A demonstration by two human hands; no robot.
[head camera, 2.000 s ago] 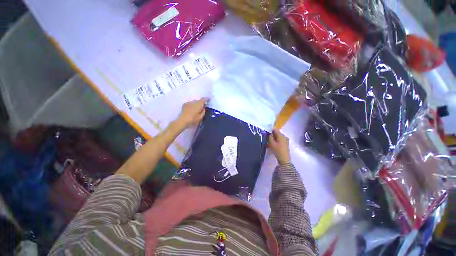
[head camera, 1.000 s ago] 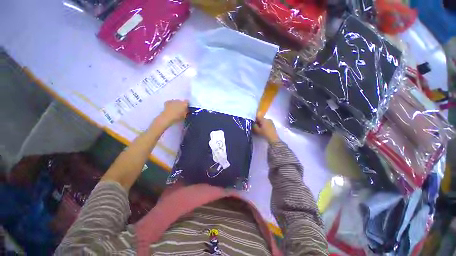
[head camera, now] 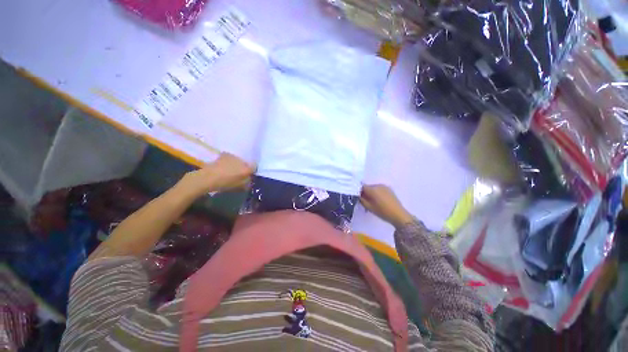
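Observation:
A pale blue-white mailing bag (head camera: 317,117) lies on the white table in front of me. It covers most of a dark garment in a clear bag (head camera: 282,192); only the garment's near end shows, with part of a white hang tag (head camera: 315,196) and its string. My left hand (head camera: 233,172) grips the near left corner of the mailing bag's edge. My right hand (head camera: 380,203) grips its near right corner. The fingertips are partly hidden at the bag's edge.
A strip of barcode labels (head camera: 189,69) lies on the table (head camera: 62,41) left of the mailing bag. A magenta bagged garment (head camera: 165,8) is at the top left. Dark (head camera: 489,62) and pink bagged garments (head camera: 585,103) and white plastic bags with red print (head camera: 496,254) crowd the right.
Both hands have moved toward my body, pulling the mailing bag's edge over the dark garment, so less of the garment and its tag shows. The view has shifted, so the magenta garment is now mostly cut off.

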